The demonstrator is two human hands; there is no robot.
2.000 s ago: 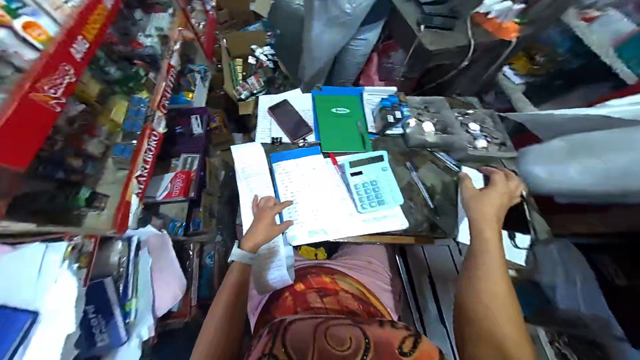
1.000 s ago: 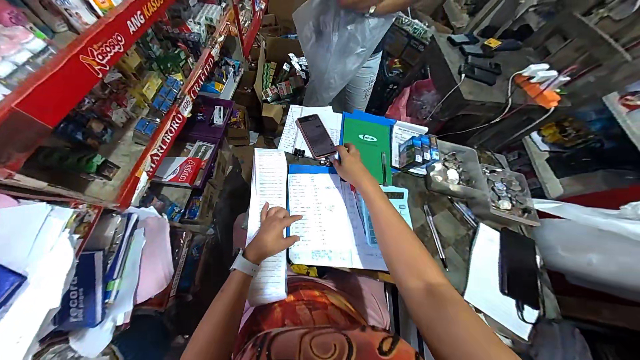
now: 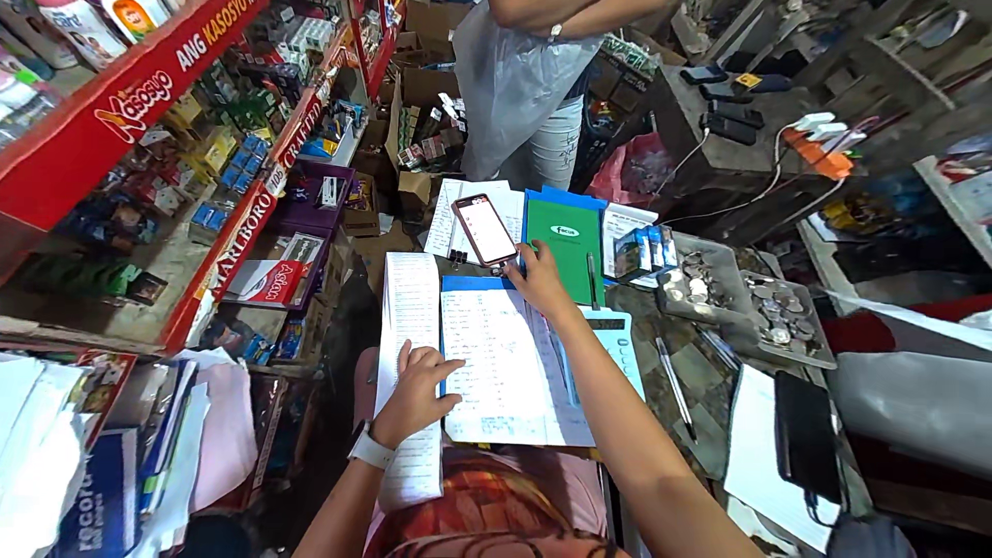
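Note:
My left hand (image 3: 418, 391), with a white band at the wrist, rests on a long narrow printed paper strip (image 3: 411, 294) and the left edge of a handwritten sheet (image 3: 492, 372). Its fingers are spread and it holds nothing. My right hand (image 3: 537, 277) reaches across the sheet to the bottom edge of a smartphone (image 3: 484, 229) with a lit screen; the fingers are slightly apart, touching or close beside the phone. The phone lies on papers, left of a green notebook (image 3: 570, 244). A light blue calculator (image 3: 620, 345) is partly hidden by my right forearm.
Plastic trays of coins (image 3: 697, 287), a pen (image 3: 676, 387) and a black case or power bank (image 3: 806, 434) on paper lie to the right. Binder clips sit below the phone. Shelves of goods (image 3: 256, 209) line the left. A person (image 3: 558, 139) holding clear plastic stands beyond the table.
My right hand has moved from the papers at the right to the phone, whose screen was dark and is now lit. The person across has crossed their arms over the plastic.

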